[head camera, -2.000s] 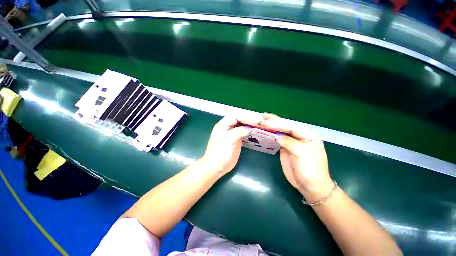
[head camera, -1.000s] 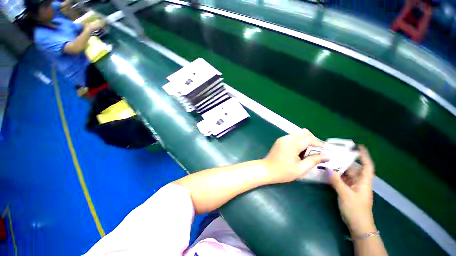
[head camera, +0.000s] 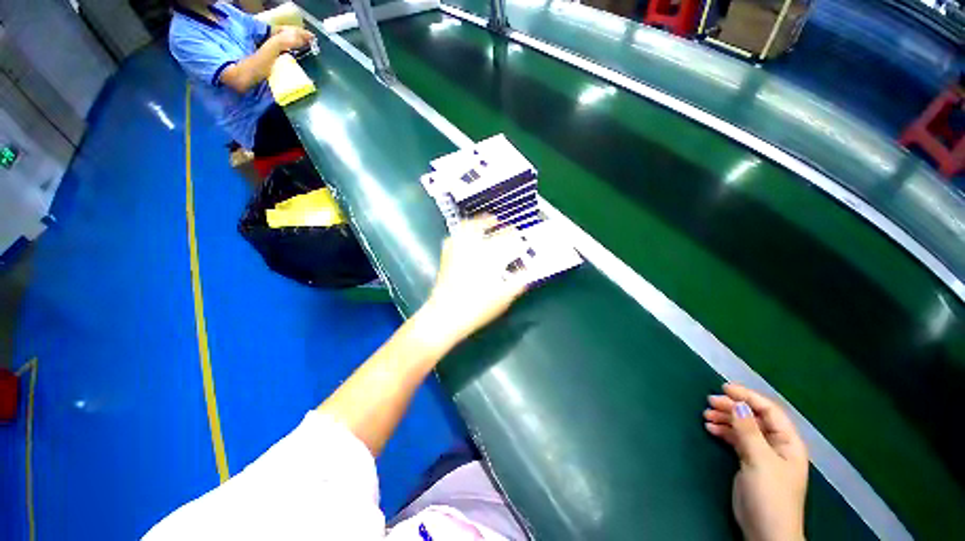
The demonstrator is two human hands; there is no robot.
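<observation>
A stack of slim hang-tab retail boxes [head camera: 487,169] leans in a fanned row on the green work ledge [head camera: 550,423], with white printed faces and striped dark edges. My left hand [head camera: 478,264] reaches over the near end of the stack and touches the nearest box; its fingertips are partly blurred, so a grip cannot be made out. My right hand [head camera: 764,449] is at the lower right over the ledge near the metal edge rail, empty, with its fingers loosely curled and apart.
The metal edge rail [head camera: 677,317] runs between the ledge and the conveyor belt [head camera: 635,201]. A person [head camera: 238,69] in blue works at the far left. A black rubbish bag [head camera: 307,254] with yellow sheets hangs beside the ledge. Red stools [head camera: 936,132] stand at the upper right.
The box that was between both hands is no longer in view. My left hand has moved left to the stack. My right hand has moved lower and is empty. The view has shifted left.
</observation>
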